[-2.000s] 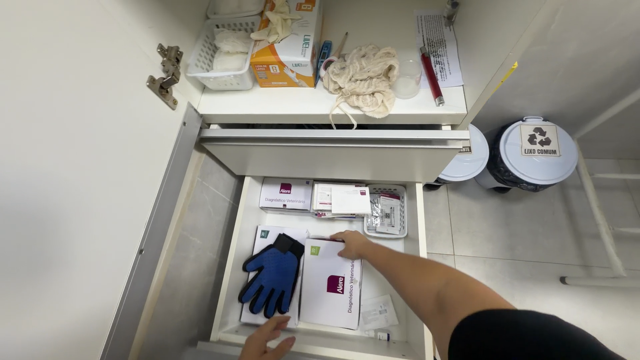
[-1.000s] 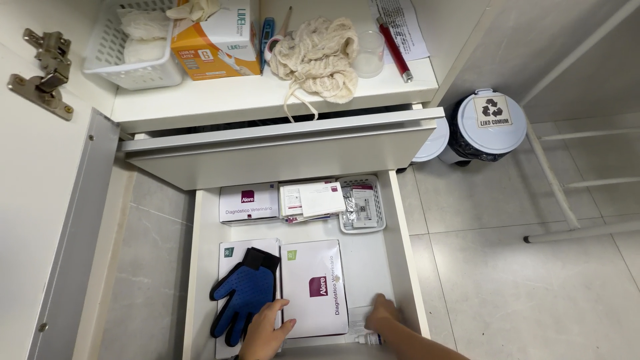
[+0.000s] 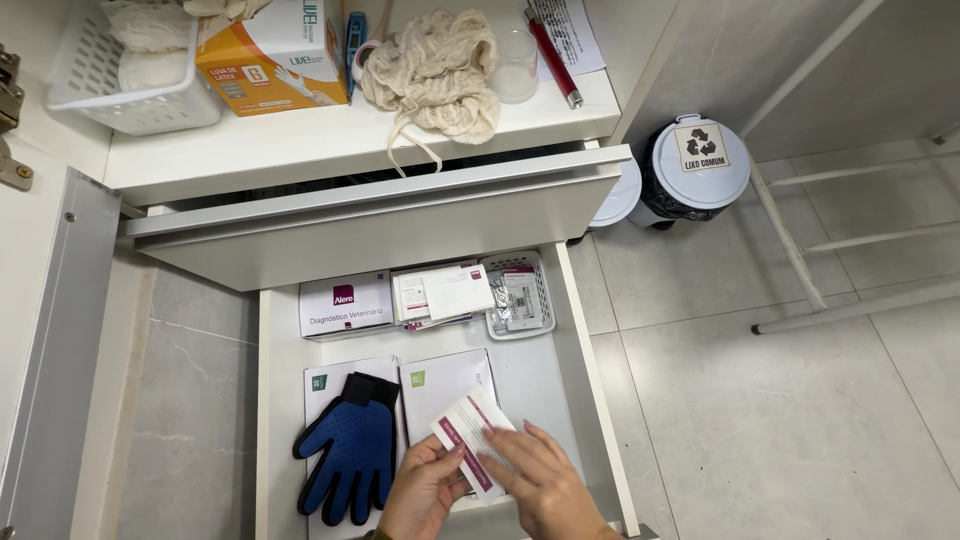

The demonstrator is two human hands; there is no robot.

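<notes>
My left hand (image 3: 429, 484) grips a small white packet with a purple band (image 3: 471, 442) by its left edge. Across the packet's right side lie the fingers of my right hand (image 3: 536, 472), slightly blurred; whether they pinch it or only touch it I cannot tell. Both hands are over the front of the open lower drawer. Beneath them is a white cardboard box (image 3: 442, 379). To its left, a blue and black rubber-dotted grooming glove (image 3: 352, 442) rests on another white box (image 3: 319, 405).
Behind these are a white test-kit box (image 3: 346, 304), a stack of leaflets (image 3: 457, 292) and a small basket (image 3: 555, 319) of packets. A partly open upper drawer (image 3: 375, 225) overhangs the back. A lidded bin (image 3: 699, 184) and white metal frame (image 3: 784, 232) stand right.
A second ago my hands were apart, beside the right-hand box and at the drawer's right side; now they are together at the white packet. The view has shifted.
</notes>
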